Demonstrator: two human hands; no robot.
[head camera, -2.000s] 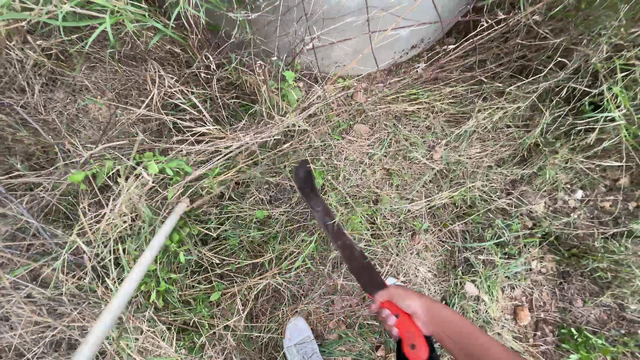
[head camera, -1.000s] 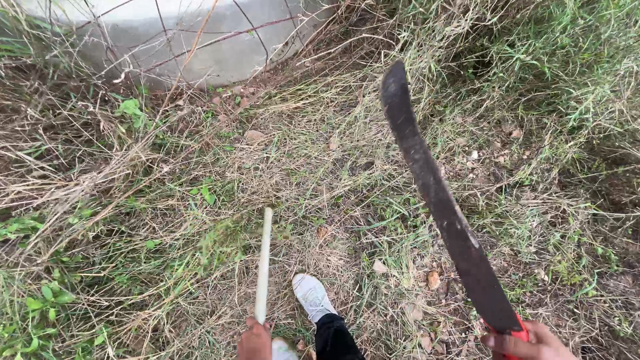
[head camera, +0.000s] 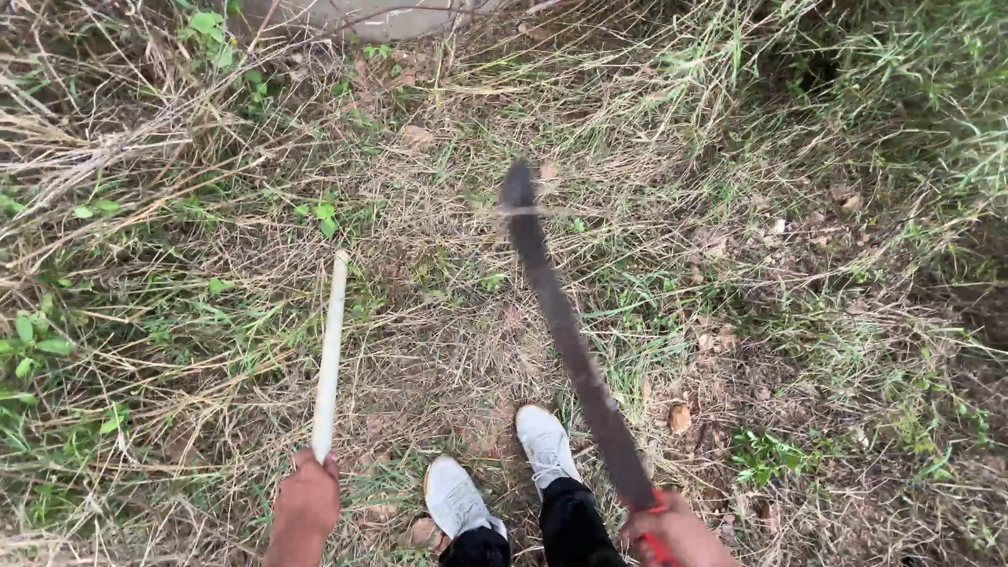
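My left hand (head camera: 305, 504), low and left of the middle, grips a pale, smooth stick (head camera: 329, 354) that points up and away over the grass. At the lower right, my right hand (head camera: 669, 529) is closed around the red handle of a machete (head camera: 579, 358). Its dark, worn blade slants up and to the left, with the curved tip above the dry grass (head camera: 472, 315). The blade is slightly blurred. Between the two hands, my white shoes (head camera: 457, 500) stand on the ground.
A grey, concrete-like surface (head camera: 394, 24) shows at the top edge. Dry stalks (head camera: 102, 150) and leafy weeds (head camera: 35, 339) tangle at the left. Denser green grass (head camera: 929, 71) grows at the upper right. Fallen leaves (head camera: 680, 418) lie to the right of the machete.
The machete's tip was close to the top edge a second ago and is now lower in the view. My left hand, unseen in the oldest frame, is now in view on the stick.
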